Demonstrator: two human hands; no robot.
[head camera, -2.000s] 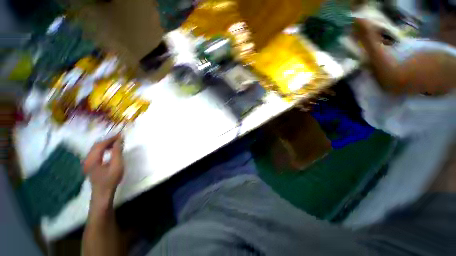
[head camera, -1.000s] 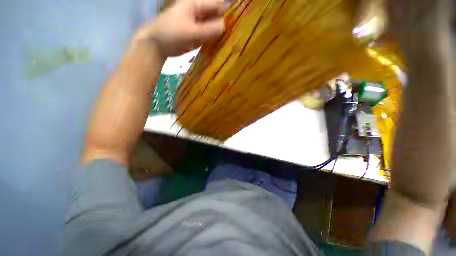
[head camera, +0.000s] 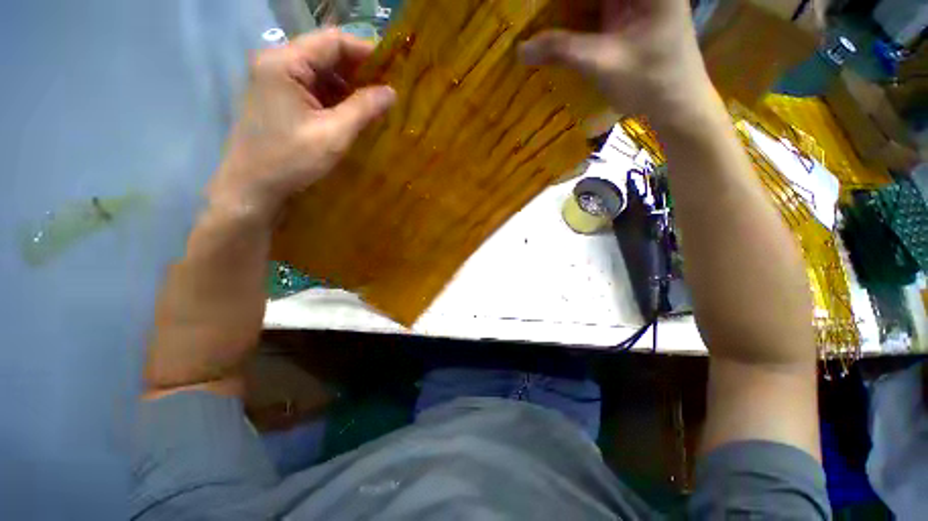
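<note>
A large amber film sheet (head camera: 438, 153) with dark wire-like lines is held up at the top centre, above the white bench (head camera: 549, 280). My left hand (head camera: 305, 122) pinches its left edge between thumb and fingers. My right hand (head camera: 636, 61) holds its upper right part; the upper fingers are cut off by the frame's top edge. The sheet's top is also out of the picture. Its lower corner hangs over the bench near the front edge.
A round yellowish tin (head camera: 593, 206) stands right of the sheet. Black equipment (head camera: 641, 239) with cables is beside it, partly behind my right forearm. Amber sheets (head camera: 834, 285) with wire ends lie at right, near green boards (head camera: 904, 222). A pale wall (head camera: 92, 336) is at left.
Two seconds ago my left hand was low over the bench without the sheet. Since one second ago, the sheet has stayed held up, and my right hand has come into clear view on it.
</note>
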